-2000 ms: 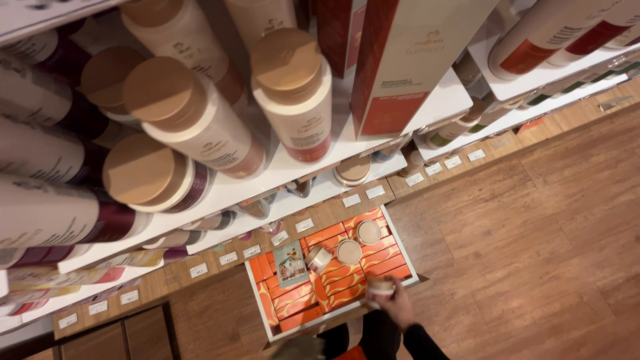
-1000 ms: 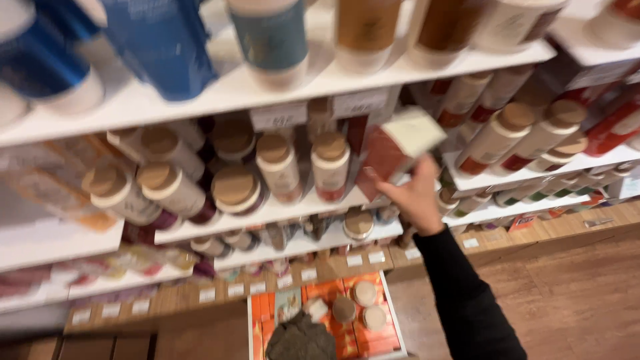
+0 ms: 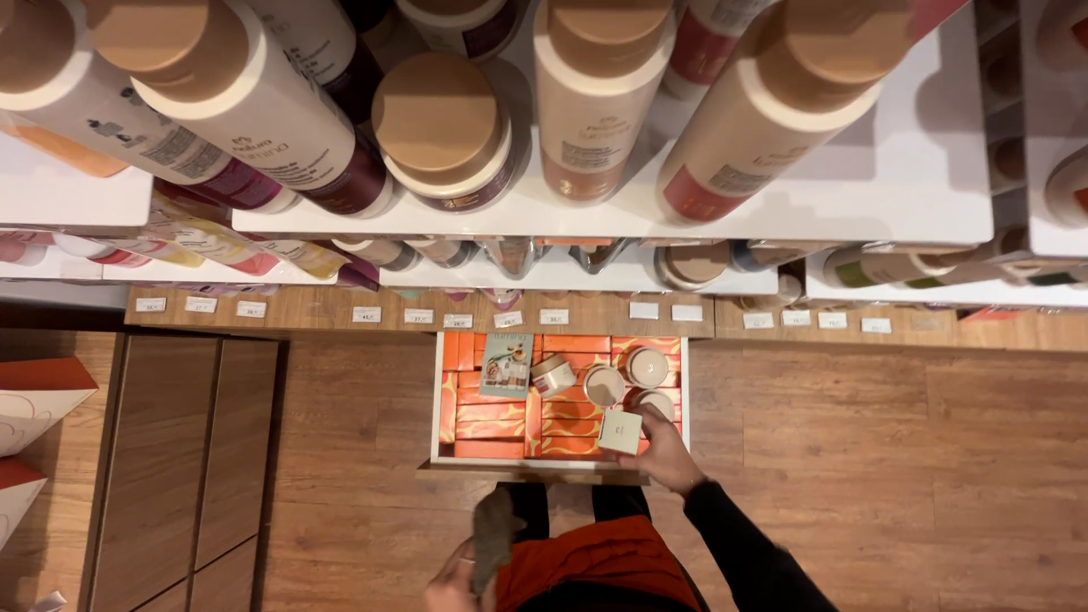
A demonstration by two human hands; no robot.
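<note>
My right hand (image 3: 663, 450) grips a small carton (image 3: 621, 431) with a pale end above the right part of an open drawer (image 3: 561, 464). Orange patterned boxes (image 3: 489, 412) fill the drawer. On them lie several round lidded jars (image 3: 604, 386), one tipped on its side (image 3: 553, 376), and a grey-green booklet (image 3: 507, 365). One jar (image 3: 656, 404) is partly covered by my right fingers. Low at the front, my left hand (image 3: 456, 582) holds a dark grey-green cloth (image 3: 493, 540), left of the orange garment at my waist.
White shelves (image 3: 510, 223) with bottles (image 3: 591, 110) and a large jar (image 3: 442, 132) overhang the drawer. Below them runs a wooden ledge (image 3: 340, 310) with price tags. A wooden cabinet (image 3: 161, 459) stands at the left, with red-and-white packages (image 3: 42, 399) beside it.
My right hand has brought the carton from the shelf down over the drawer. The cloth, over the drawer a second ago, is now lower, by my waist. The view has shifted strongly.
</note>
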